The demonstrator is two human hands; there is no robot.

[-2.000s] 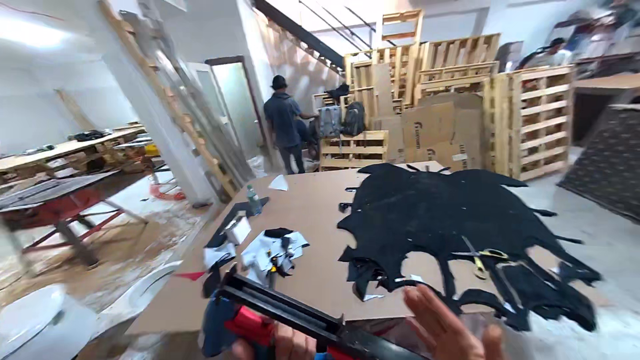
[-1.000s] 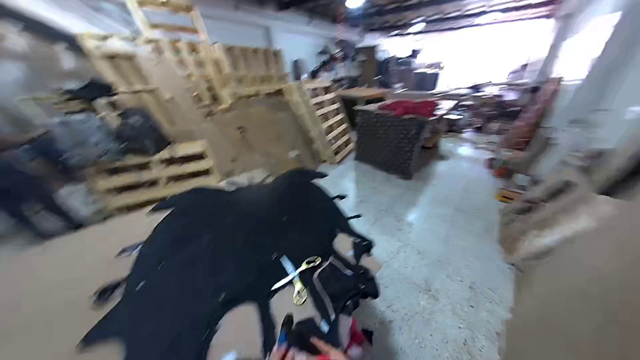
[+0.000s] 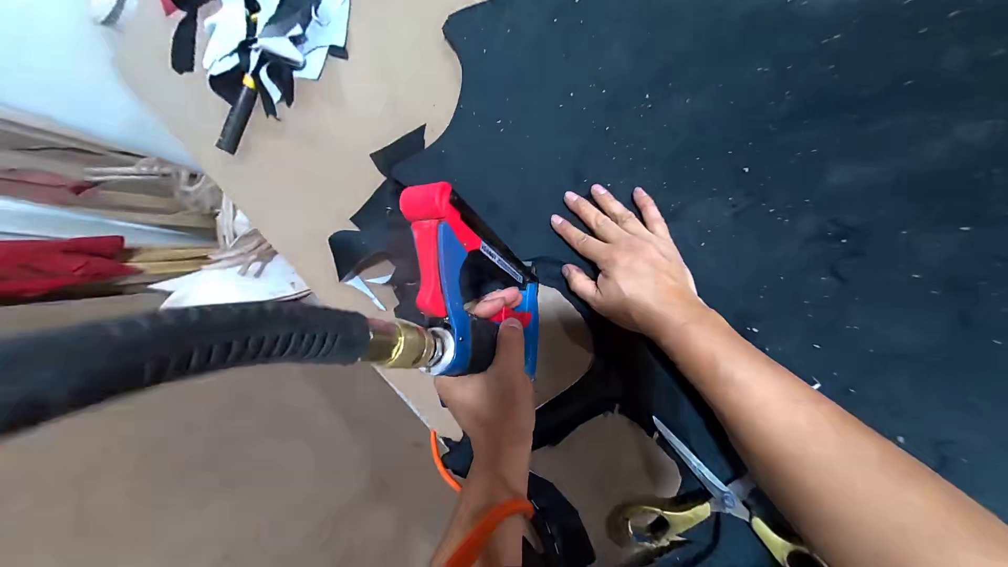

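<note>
My left hand [image 3: 496,386] is closed around the grip of a red and blue trigger tool [image 3: 465,268], with a thumb and finger at its red trigger. A black ribbed hose [image 3: 260,339] with a brass fitting joins the tool. My right hand [image 3: 630,272] lies palm down, fingers spread, on a large black hide-like sheet [image 3: 787,173] with ragged edges and openings. The tool is over the sheet's left edge, left of the right hand. Scissors with yellow handles [image 3: 728,500] lie open below the right hand, partly beside the forearm. An orange cord [image 3: 492,524] crosses the left wrist.
Brown board [image 3: 378,79] lies under the sheet. Black and white scraps [image 3: 279,39] and a black-handled tool [image 3: 236,118] lie at the upper left. Past the board's edge are red cloth [image 3: 63,264], tied rope [image 3: 197,189] and a white surface [image 3: 63,71].
The view has swung back from the room and down onto the sheet. My right hand, raised with its palm showing two seconds ago, is now flat on the black sheet.
</note>
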